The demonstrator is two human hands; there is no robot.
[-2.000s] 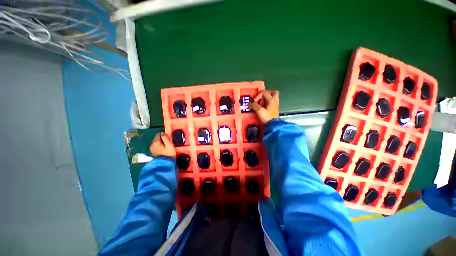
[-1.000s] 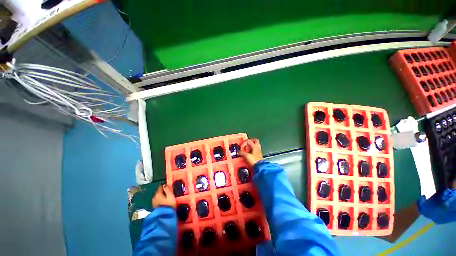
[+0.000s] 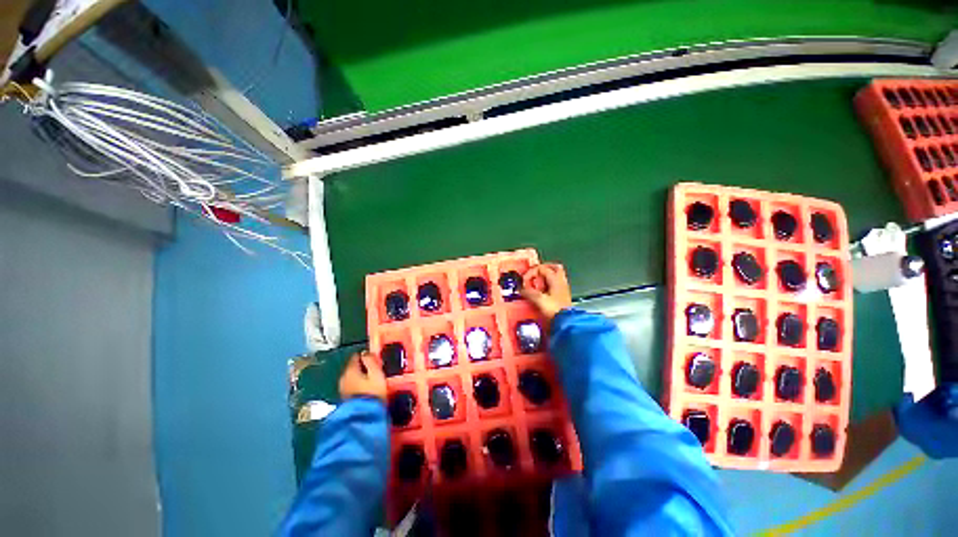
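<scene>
A coral-red pocket tray (image 3: 459,368) lies before me, slightly tilted, with one small glossy black watch head (image 3: 485,389) in each visible pocket. My right hand (image 3: 546,288) is at the tray's top right corner, its fingertips at the watch head (image 3: 511,284) in that corner pocket; whether they grip it or the rim is too small to tell. My left hand (image 3: 363,376) holds the tray's left edge. The tray's near end is dark and partly hidden by my clothing.
A second full red tray (image 3: 757,344) lies to the right. Another red tray (image 3: 893,157) and a dark tray (image 3: 945,283) are at the right edge, near a pale cylindrical object (image 3: 882,273) and another person's blue sleeve (image 3: 930,423). A cable bundle (image 3: 158,142) hangs upper left.
Since two seconds ago the view has shifted, bringing the rail and far right trays into sight. My hands remain at the same places on the tray. Glare on the watch heads has changed.
</scene>
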